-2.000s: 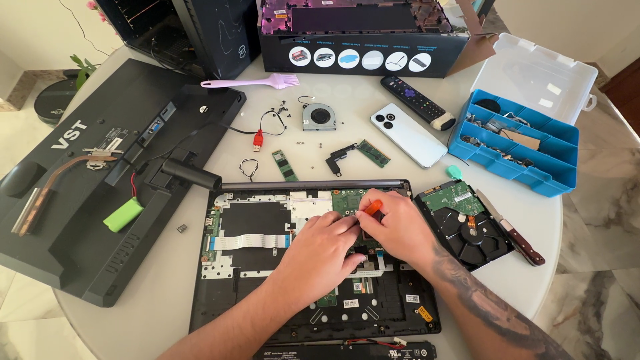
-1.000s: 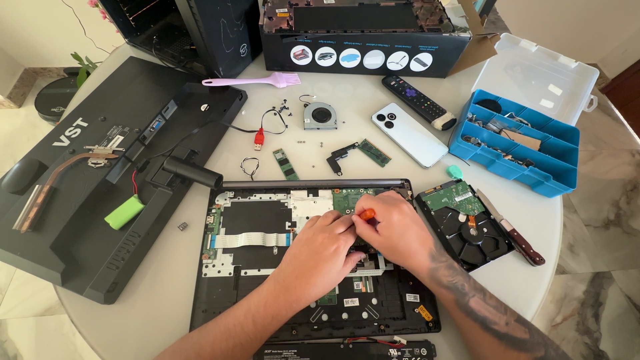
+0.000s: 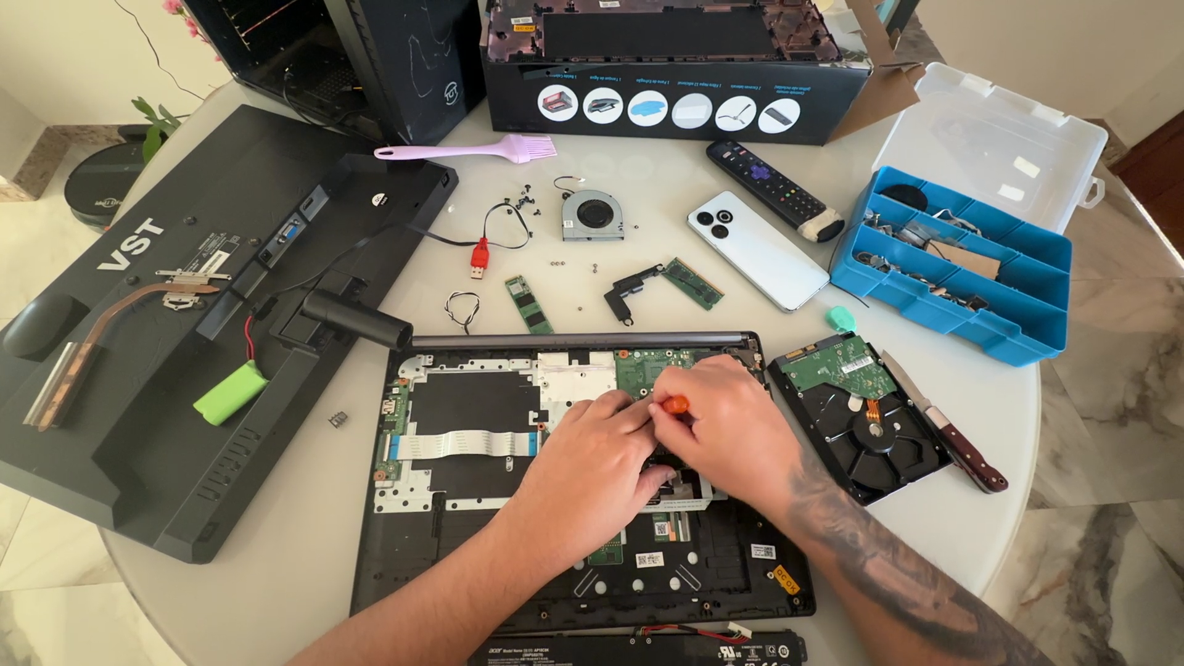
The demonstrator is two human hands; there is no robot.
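An opened laptop base (image 3: 481,555) lies in front of me, its green circuit board (image 3: 643,368) and white ribbon cable (image 3: 467,445) exposed. My right hand (image 3: 726,421) is closed around a small tool with an orange handle (image 3: 676,404), over the right half of the base. Against it rests my left hand (image 3: 592,458), fingers bent down onto the same area; whether it grips anything is hidden. The tool's tip is hidden too. Below the base lies a laptop battery (image 3: 573,650) with thin coloured wires.
A monitor (image 3: 139,388) lies at left with a copper heat pipe (image 3: 120,324) on it. Beyond the base are a fan (image 3: 593,215), a memory module (image 3: 692,283), a phone (image 3: 758,251) and a remote (image 3: 772,190). At right sit a blue organizer (image 3: 962,310), a hard drive (image 3: 860,416) and a knife (image 3: 962,449).
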